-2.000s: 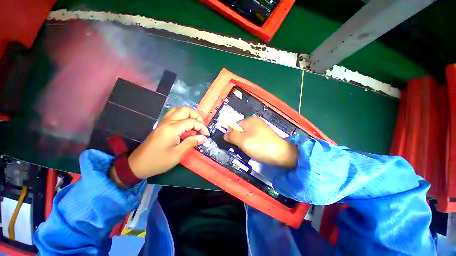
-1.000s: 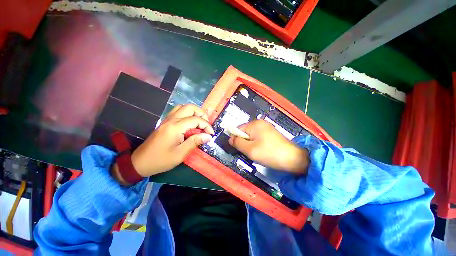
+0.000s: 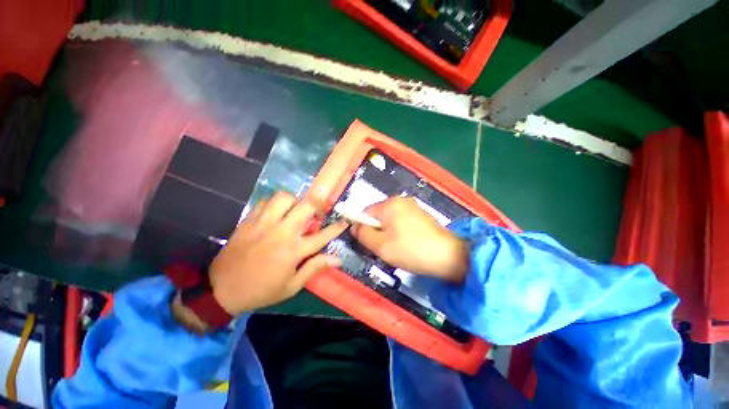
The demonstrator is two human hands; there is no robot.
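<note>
An opened tablet (image 3: 400, 180) with dark electronics and silvery-white areas lies inside a red-orange frame (image 3: 364, 307), tilted on the green bench. My right hand (image 3: 412, 238) is over the tablet and grips a slim pale tool (image 3: 358, 214) like a pen, its tip at the upper left part of the board. My left hand (image 3: 272, 254) rests at the frame's left edge with fingers spread, fingertips over the tablet's edge near the tool. It appears to hold nothing. My hands and right sleeve hide part of the tablet.
Flat black pieces (image 3: 198, 192) lie left of the frame, with clear film (image 3: 289, 172) beside them. Another red frame (image 3: 468, 72) with a tablet is beyond the white edge. A grey post (image 3: 591, 60) stands behind. Red frames (image 3: 659, 220) are stacked at right.
My left hand's fingers have spread from a pinched pose and lie flatter across the frame edge. The tool's tip has shifted slightly left. The frame beyond the edge sits lower in view.
</note>
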